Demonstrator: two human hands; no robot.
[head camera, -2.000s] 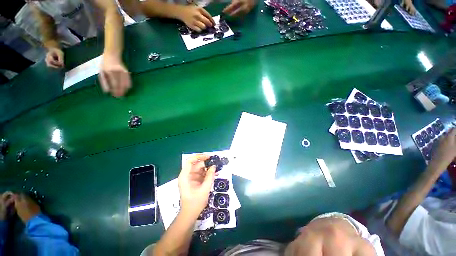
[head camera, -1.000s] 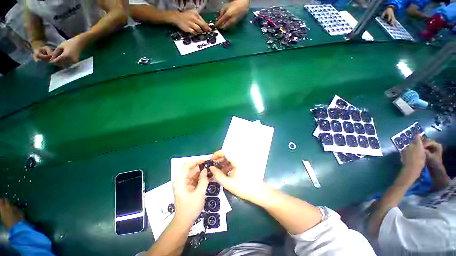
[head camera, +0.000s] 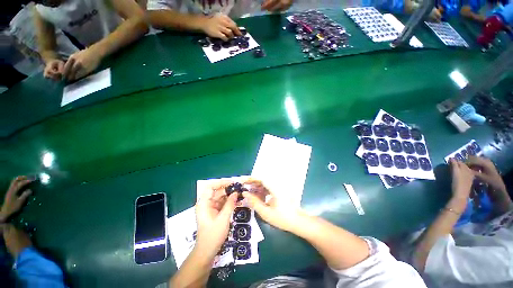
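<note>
My left hand (head camera: 212, 209) and my right hand (head camera: 269, 205) meet over a white sheet (head camera: 205, 187) and hold one small black unit (head camera: 234, 189) between the fingertips. The fingers partly cover the unit. Below it, a column of three black squarish units with ringed centres (head camera: 242, 233) lies on the sheet. Loose dark units with glints (head camera: 226, 272) lie at the sheet's lower edge, partly behind my left forearm.
A phone (head camera: 151, 228) lies left, blank white sheets (head camera: 286, 163) right of my hands. Further right are a small ring (head camera: 332, 167), a white strip (head camera: 354, 198) and stacked filled sheets (head camera: 396, 147). Other people's hands work across the bench and at right. A parts pile (head camera: 318, 34) lies opposite.
My right hand has come in from the right since the oldest frame and joined my left hand at the unit. Over the last second both hands have stayed together there.
</note>
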